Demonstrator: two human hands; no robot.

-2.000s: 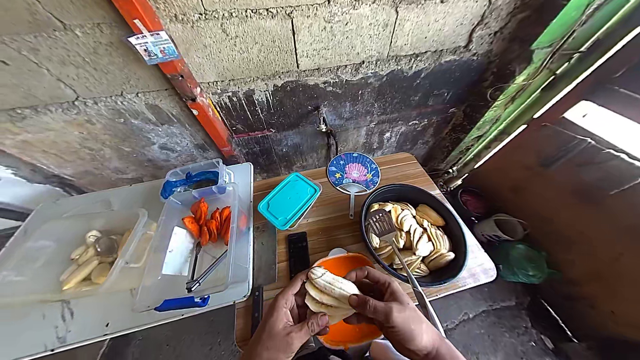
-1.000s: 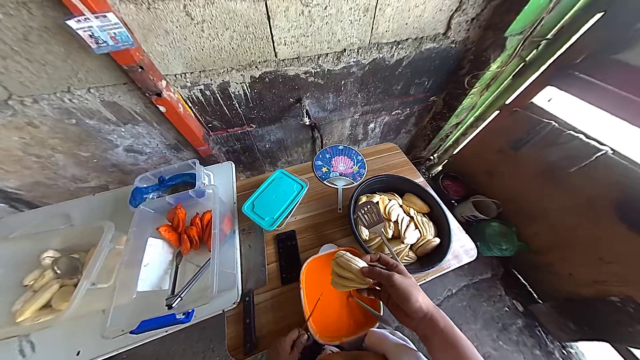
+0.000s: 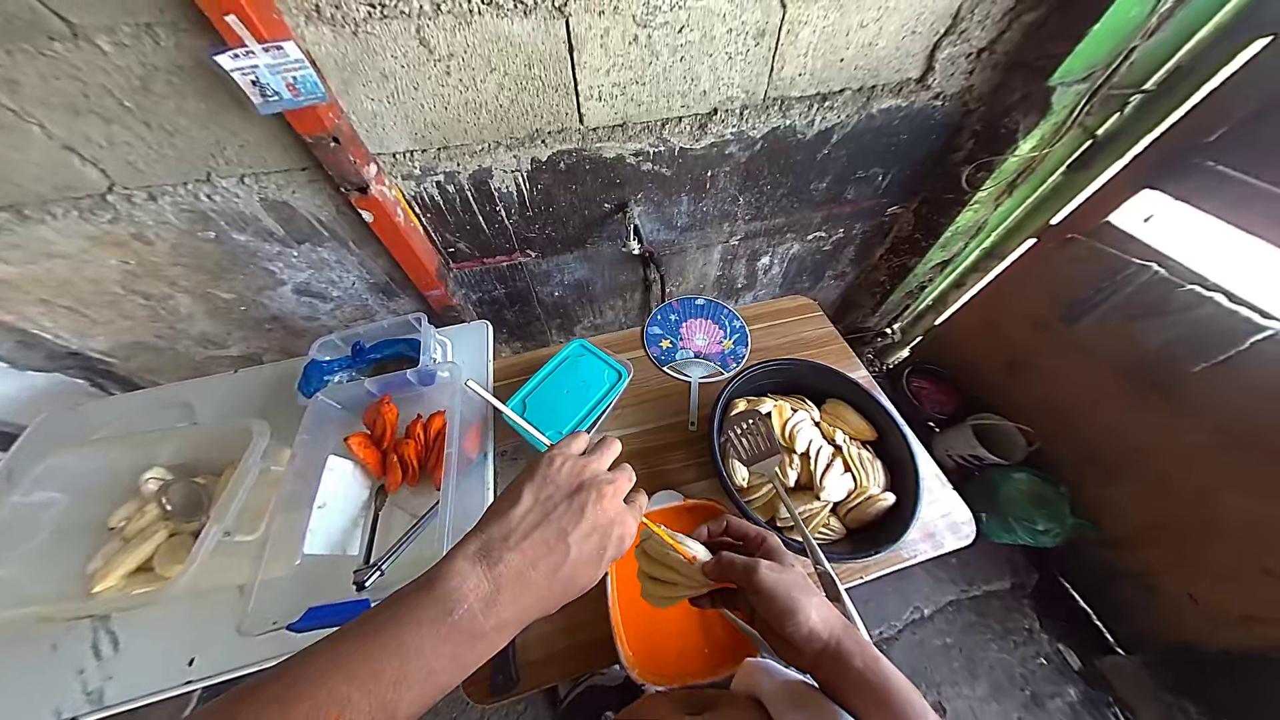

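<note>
My left hand [image 3: 575, 510] grips a thin stick-like utensil [image 3: 507, 412] whose pale end points up and left; its orange-coated end touches a fanned bunch of sliced banana or plantain [image 3: 668, 572]. That bunch is held in my right hand [image 3: 765, 585], over a tub of bright orange batter or liquid [image 3: 680, 640]. Right of it, a black round pan [image 3: 905, 450] holds many more sliced fans, with a slotted metal turner [image 3: 755, 445] resting among them, its handle passing behind or beside my right wrist.
A teal-lidded container [image 3: 570, 390] and a round hand fan [image 3: 697, 338] lie on the wooden board [image 3: 790, 325]. At left, a clear bin [image 3: 270, 590] holds orange-coated pieces [image 3: 400, 440] and tongs [image 3: 400, 550]; another clear container [image 3: 240, 470] holds peeled fruit. A block wall stands behind.
My left hand has risen from the tub's lower edge with the utensil and come to the sliced bunch. The bunch remains in my right hand and now shows orange streaks.
</note>
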